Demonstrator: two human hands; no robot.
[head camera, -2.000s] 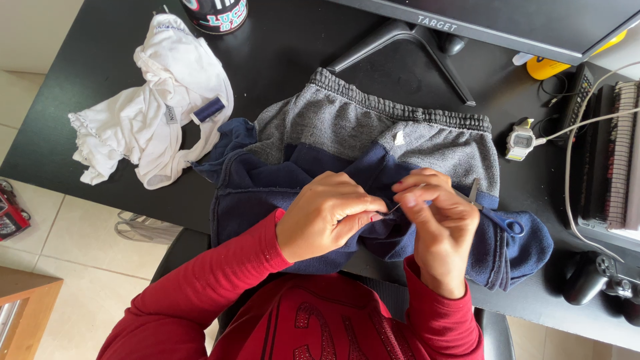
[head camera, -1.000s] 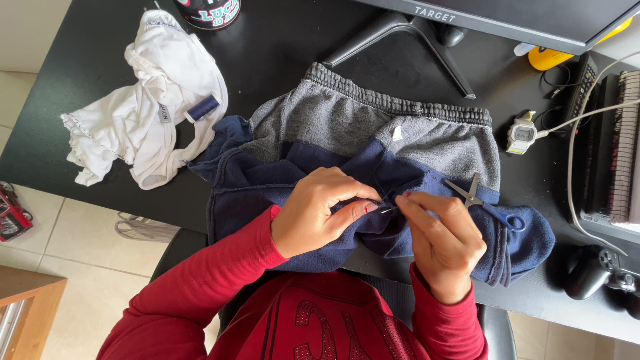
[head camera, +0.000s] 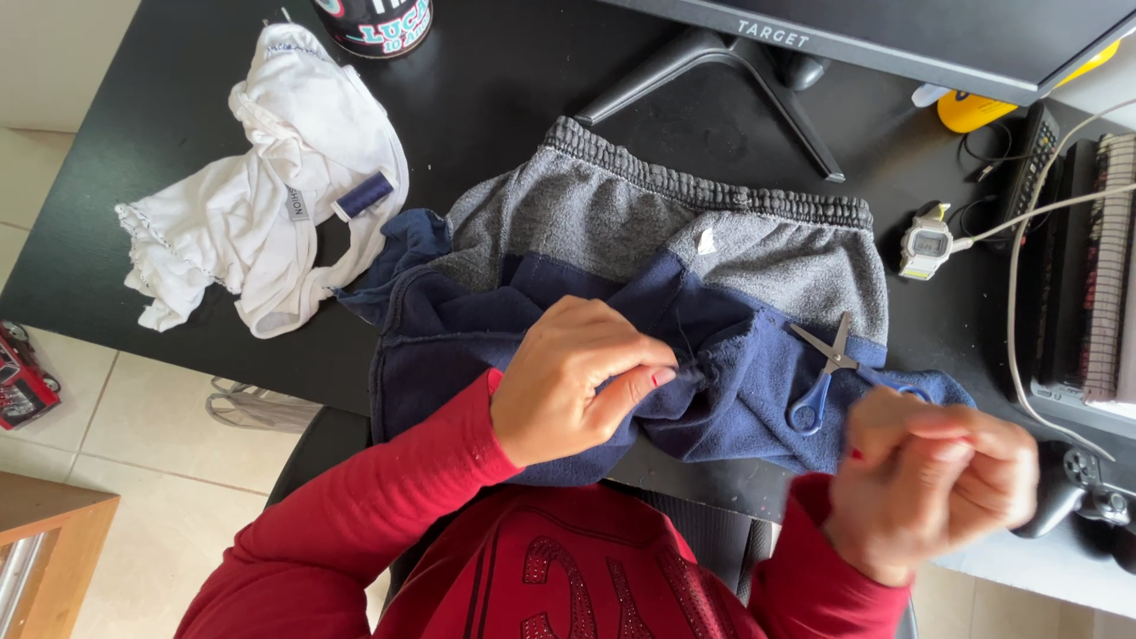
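Grey and navy fleece trousers (head camera: 612, 213) lie spread on the black desk, elastic waistband toward the monitor. My left hand (head camera: 581, 382) pinches a fold of the navy fabric between thumb and fingers, near a seam. To the right my right hand (head camera: 936, 479) is blurred and raised, its fingers curled together; whether a needle or thread is between them does not show. Open scissors with blue handles (head camera: 834, 359) rest on the navy leg, just beyond the right hand. A spool of dark blue thread (head camera: 364, 195) lies on a white garment (head camera: 293, 133) at the left.
A monitor on a black stand (head camera: 701, 62) is at the back, beside a dark tin (head camera: 377, 27). On the right are a digital watch (head camera: 926, 244), a cable, a remote control (head camera: 1029, 169), notebooks (head camera: 1109, 266) and a game controller (head camera: 1061, 488). A red toy car (head camera: 25, 382) is on the floor.
My right hand has moved away from the left one, to the right, and the scissors show more fully. The left hand stays at the navy fabric.
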